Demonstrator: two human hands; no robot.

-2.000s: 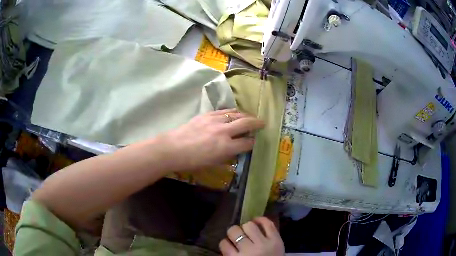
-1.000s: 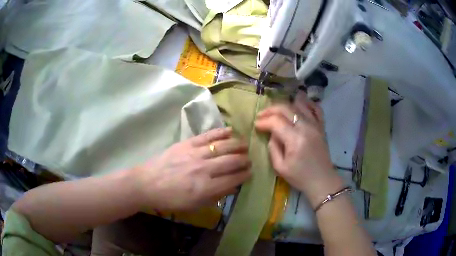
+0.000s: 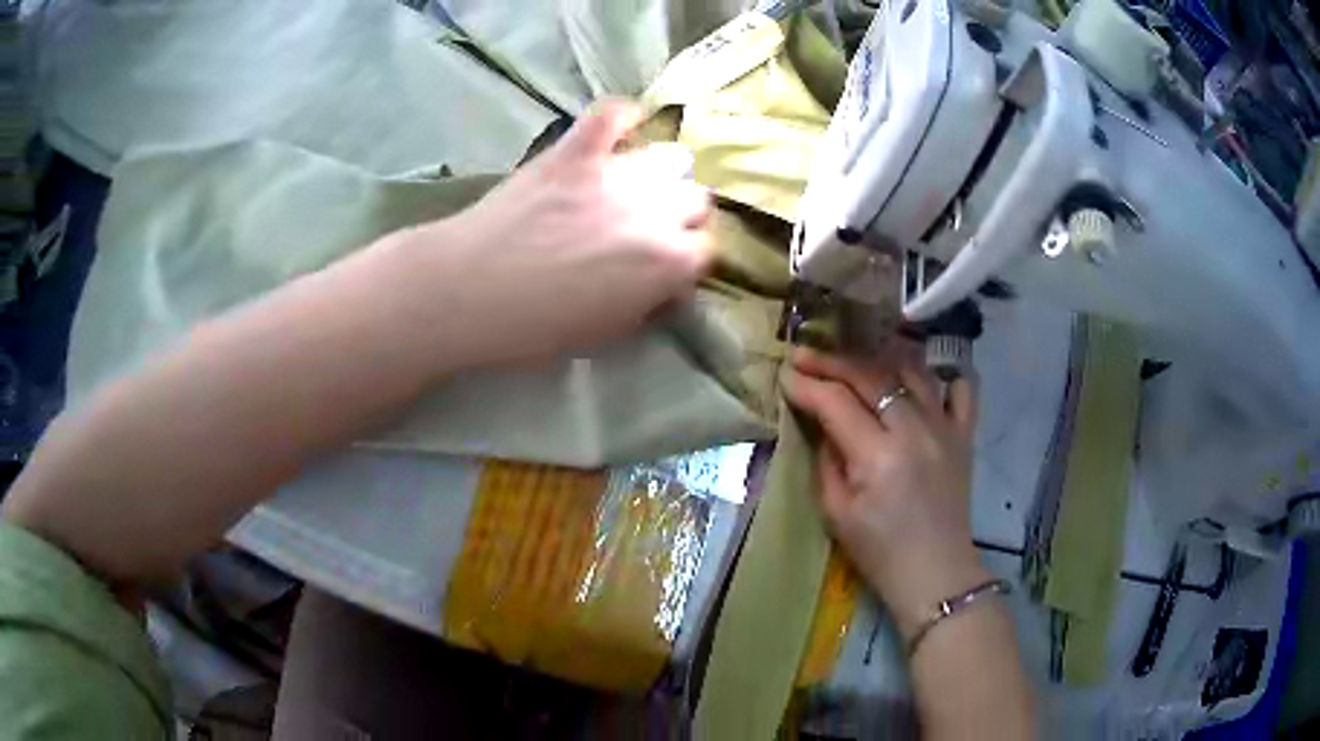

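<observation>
An olive-green strip [image 3: 764, 594] runs from under the white sewing machine head [image 3: 905, 145] down past the table's front edge. A pale grey-green panel [image 3: 492, 413] lies left of the needle. My right hand [image 3: 890, 463] lies on the strip just below the presser foot, fingertips near the needle; the needle is mostly hidden. My left hand [image 3: 586, 239] is behind and left of the needle, fingers bent on the cloth beside the crumpled yellow-green heap [image 3: 753, 138]. It is partly blurred, and its fingertips are hard to see.
Spare olive strips [image 3: 1096, 478] lie on the table right of the needle, with dark snips [image 3: 1162, 608] beside them. Yellow-orange tape [image 3: 550, 579] covers the table's front part. A pale label [image 3: 717, 58] lies on the heap. More pale cloth [image 3: 290, 73] spreads at the back left.
My left hand has moved from the strip up and back to the cloth behind the needle. The panel's lower edge has shifted back, uncovering tape. My right hand has come in beside the needle.
</observation>
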